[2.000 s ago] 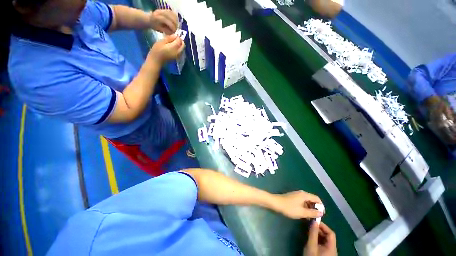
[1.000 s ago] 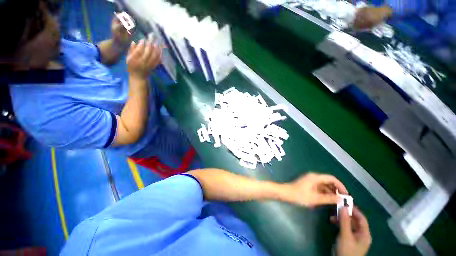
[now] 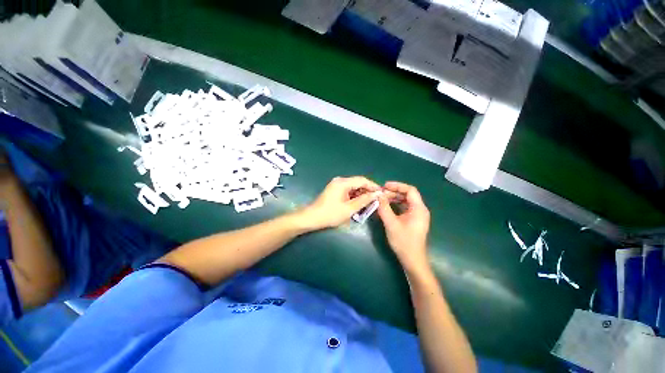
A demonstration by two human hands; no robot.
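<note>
A small white hang tab (image 3: 367,212) is held between the fingertips of both hands above the green bench top. My left hand (image 3: 341,202) grips it from the left. My right hand (image 3: 405,220) pinches at its upper end, fingers close to the left fingertips; the fingers partly hide the tab. A big heap of loose white hang tabs (image 3: 211,149) lies on the bench to the left of my hands. A few thin peeled backing strips (image 3: 538,248) lie on the bench at the right.
Boxes stand in a leaning row (image 3: 95,55) at upper left and more boxes (image 3: 605,342) are at lower right. An edge rail (image 3: 328,114) divides bench from belt. Boxes (image 3: 467,55) lie flat on the belt against a stop bar (image 3: 499,109). A neighbour's arm (image 3: 29,240) is at left.
The view has swung right, bringing the strips and right-hand boxes into view. Both hands have stayed together at the tab, which now points down between them.
</note>
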